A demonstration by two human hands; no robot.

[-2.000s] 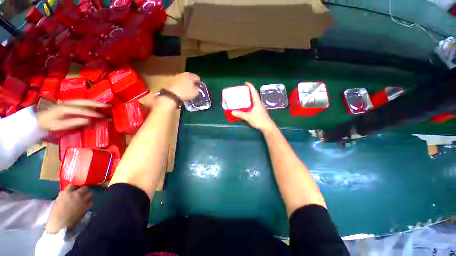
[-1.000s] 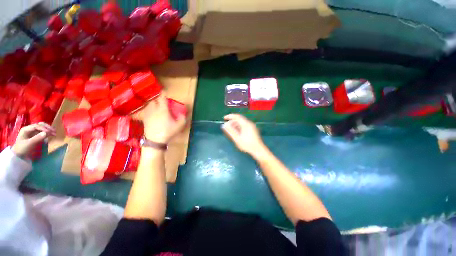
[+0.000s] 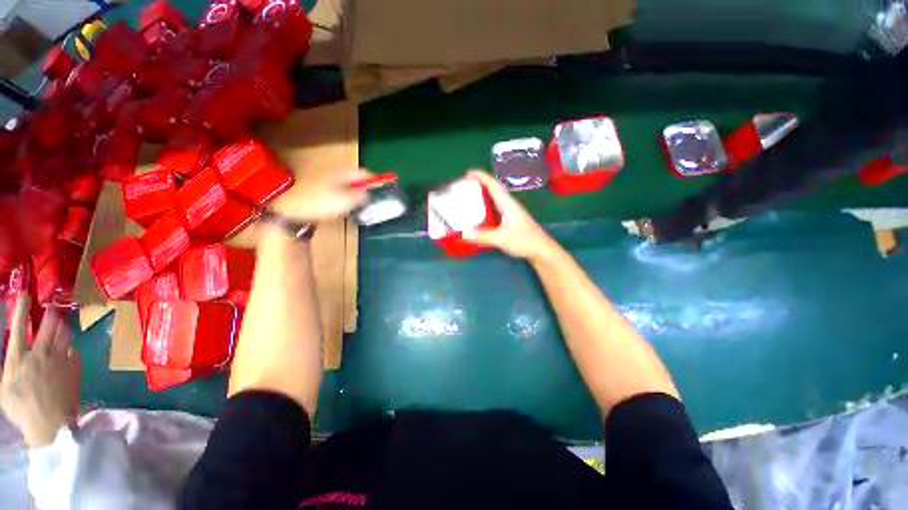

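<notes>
My right hand (image 3: 513,224) is shut on an open tin body (image 3: 460,215), red outside and silver inside, at the near edge of the conveyor belt. My left hand (image 3: 317,197), blurred, holds a red tin lid (image 3: 379,203) with its silver underside showing, left of the tin body and apart from it. On the belt to the right stand another lid (image 3: 520,164) and an open tin body (image 3: 586,154) side by side, then a further lid (image 3: 694,147) and a tin partly behind a dark arm.
Closed red tins (image 3: 204,202) lie on a cardboard sheet (image 3: 334,149) at left, beside a larger heap. Stacked cardboard (image 3: 478,32) lies beyond. A co-worker's hand (image 3: 42,374) is at lower left. A dark arm (image 3: 742,194) reaches over the belt at right.
My left hand moved from the tin pile towards the belt and now holds a lid. My right hand, empty a second ago, has taken hold of an open tin body. The co-worker's hand moved lower.
</notes>
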